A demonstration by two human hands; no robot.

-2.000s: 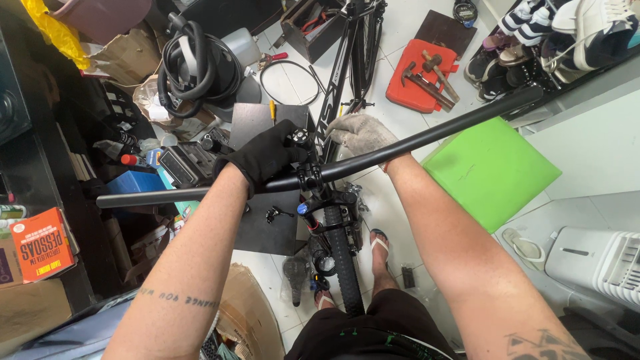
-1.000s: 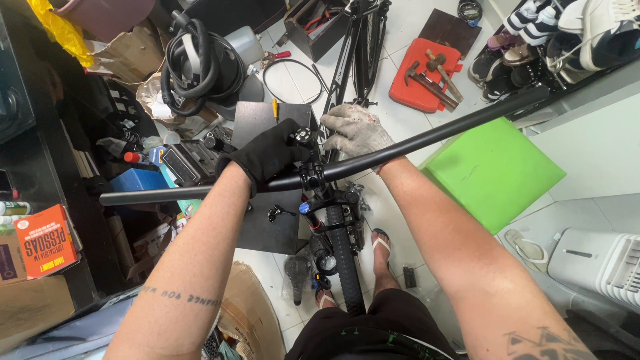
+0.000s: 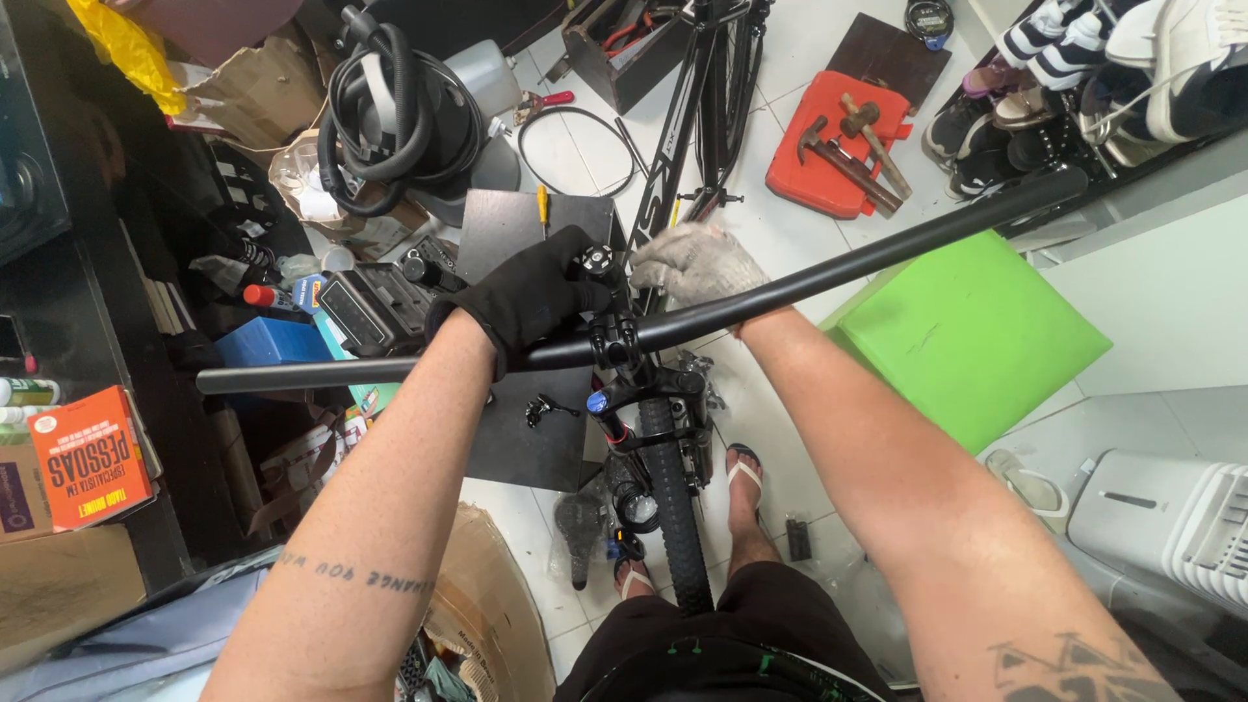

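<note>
A black bicycle handlebar (image 3: pixel 760 304) runs across the view, clamped in the stem (image 3: pixel 616 339) above the fork and front tire (image 3: pixel 675 517). My left hand (image 3: pixel 536 292), in a black glove, is closed around the stem's upper end, beside the round headset cap (image 3: pixel 597 258). My right hand (image 3: pixel 700 265), in a pale grey work glove, is beyond the bar, with bent fingers by the black frame tube (image 3: pixel 673 127). Its fingertips are blurred, and whether they hold anything cannot be told. The right wrist lies close to the bar.
A black board (image 3: pixel 531 439) bears a derailleur-like part (image 3: pixel 551 409) and a yellow screwdriver (image 3: pixel 543 210). A red case (image 3: pixel 838 146) with hammers, an open toolbox (image 3: pixel 624 58) and a green box (image 3: pixel 975 331) stand around the bicycle. A wrapped saddle (image 3: pixel 580 531) lies near my feet.
My right hand's fingers have shifted slightly around the frame tube near the stem. My left hand stays at the stem, and the handlebar keeps its place.
</note>
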